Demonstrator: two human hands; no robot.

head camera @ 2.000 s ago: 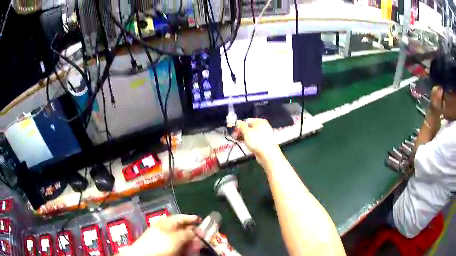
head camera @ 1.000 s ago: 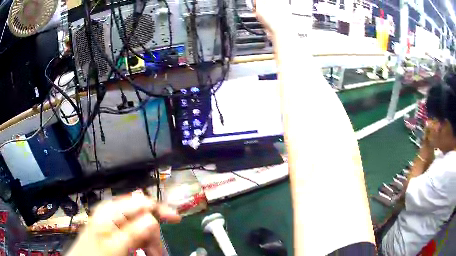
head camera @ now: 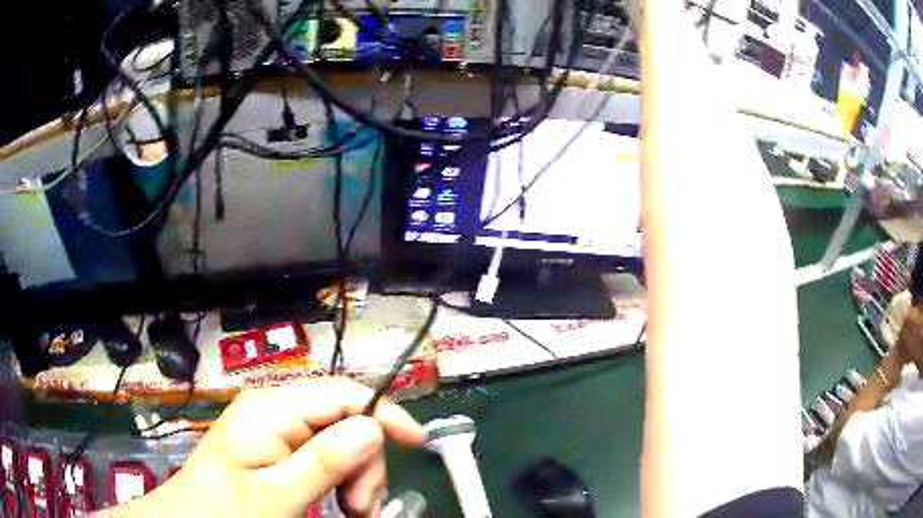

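Observation:
My left hand [head camera: 314, 445] is low in the middle and pinches a thin black cable [head camera: 408, 349] between thumb and fingers. The cable runs up from the fingertips in front of the ledge. My right forearm rises through the right half of the view; its hand is cut off by the top edge. Red devices [head camera: 130, 482] lie in a clear plastic tray [head camera: 172, 445] at lower left, partly behind my left hand.
A barcode scanner [head camera: 464, 467] and a black mouse [head camera: 555, 488] lie on the green bench. A red device [head camera: 265, 346] lies on the ledge. A white plug [head camera: 490, 283] hangs before the lit monitor [head camera: 557, 192]. Black cables hang above. A person in white [head camera: 870, 450] sits at right.
My right hand has left the white plug and gone up out of view. My left hand has moved up from the scanner area and now visibly holds the black cable. The view has shifted.

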